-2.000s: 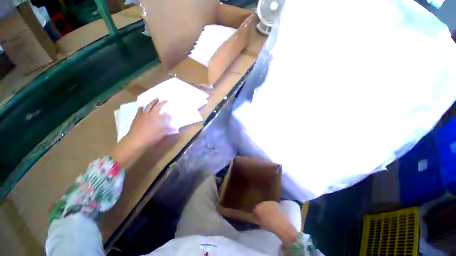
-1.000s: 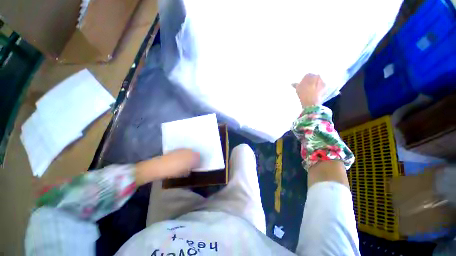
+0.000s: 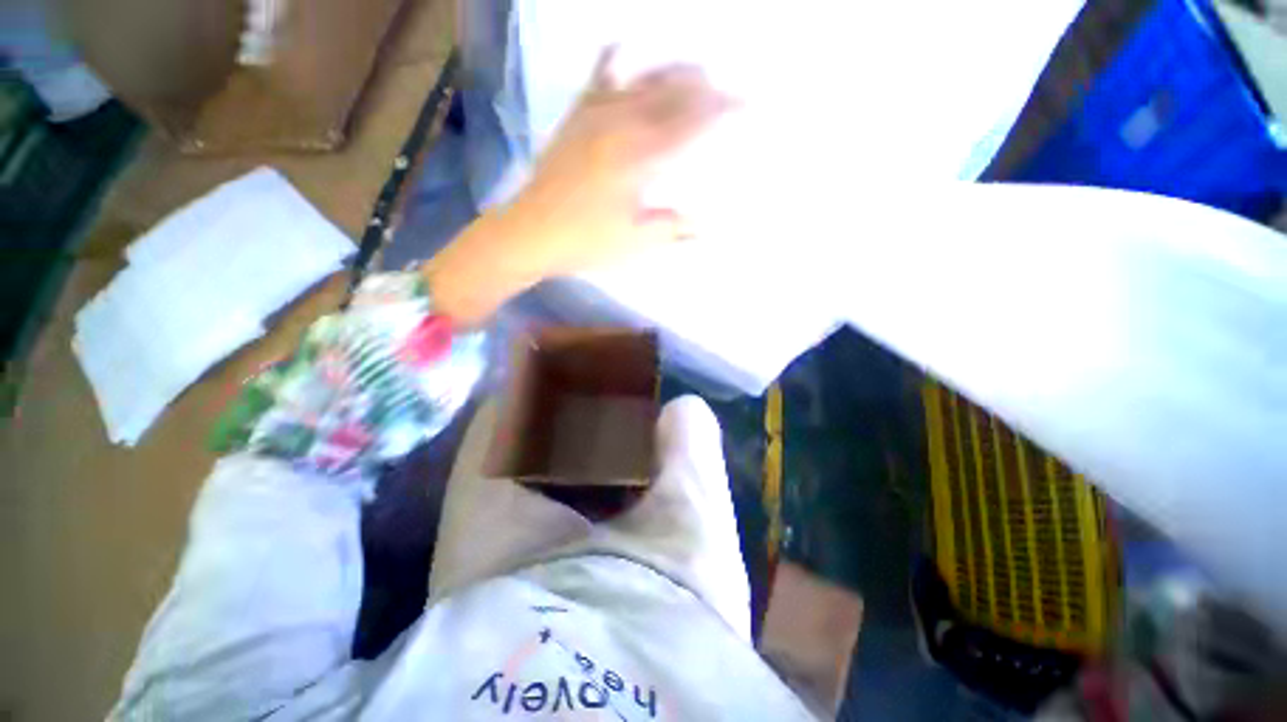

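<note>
My left hand [image 3: 621, 176], fingers apart, is over the glaring white foam bundle [image 3: 833, 113] in front of me. Glare hides whether it touches the foam. A wide white foam strip [image 3: 1073, 310] stretches from the bundle to the right edge. My right hand does not show; a blurred patterned patch, perhaps its cuff, is at the lower right. The small brown carton [image 3: 593, 409] stands open between my knees, and I see only brown inside it. White foam pads [image 3: 212, 296] lie fanned on the cardboard-covered table at the left.
A larger open carton [image 3: 282, 85] is at the upper left. A yellow crate [image 3: 1016, 522] stands on the right floor under the strip, with a blue bin [image 3: 1157, 113] beyond. A brown cardboard piece [image 3: 812, 635] is right of my legs.
My left hand has left the carton and moved up to the bundle; the pad it held no longer shows. A strip now spans rightward, and my right hand has gone from view.
</note>
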